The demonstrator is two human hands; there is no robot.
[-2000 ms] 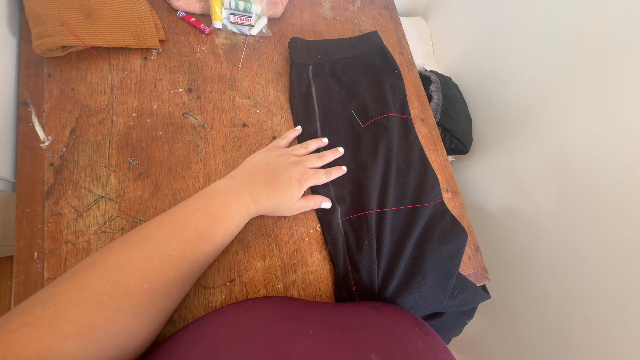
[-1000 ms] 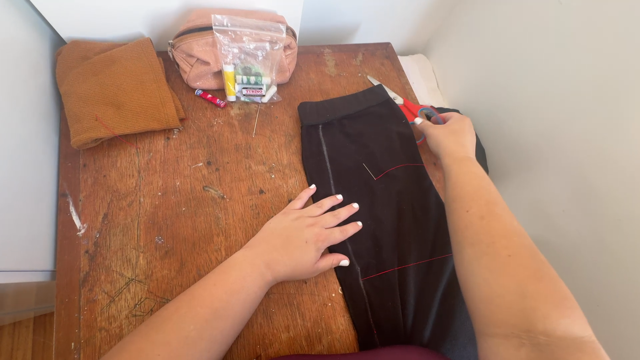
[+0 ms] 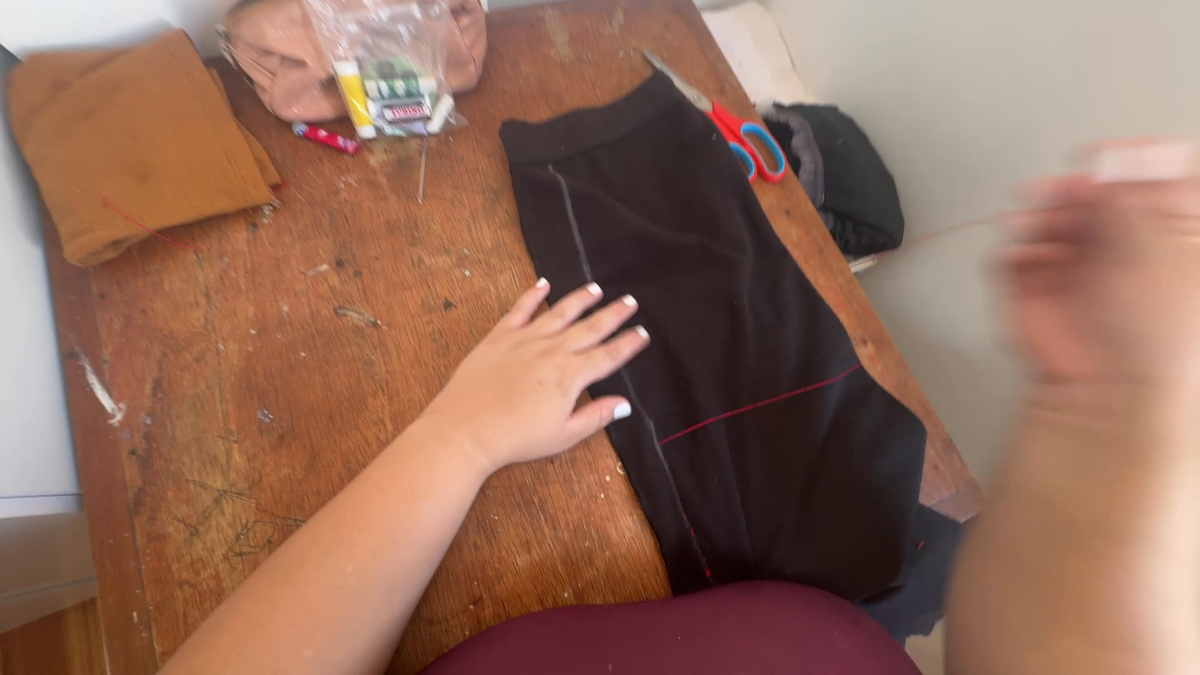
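My left hand (image 3: 544, 380) lies flat with spread fingers across the left edge of a folded black garment (image 3: 797, 309) with a waistband. A pale line runs down the garment, and a red thread (image 3: 759, 405) crosses its lower half. My right hand (image 3: 1087, 272), raised at the right and badly blurred, has a thin red thread (image 3: 947, 228) running from its fingers toward the dark bundle; whether it holds a needle cannot be told. Scissors (image 3: 722, 122) with red and blue handles rest by the garment's upper right edge, blades pointing up and left.
On the wooden table (image 3: 309, 412), a folded brown cloth (image 3: 141, 141) lies at upper left. Beside it are a pink pouch (image 3: 281, 61), a clear plastic bag (image 3: 394, 84) of small items and a red tube (image 3: 325, 138). A dark fabric bundle (image 3: 848, 178) sits beyond the right edge, near the wall.
My right hand has left the scissors and moved right, away from the garment. The short red thread and the pin or needle on the garment's upper part are gone from there. My left hand stays on the garment.
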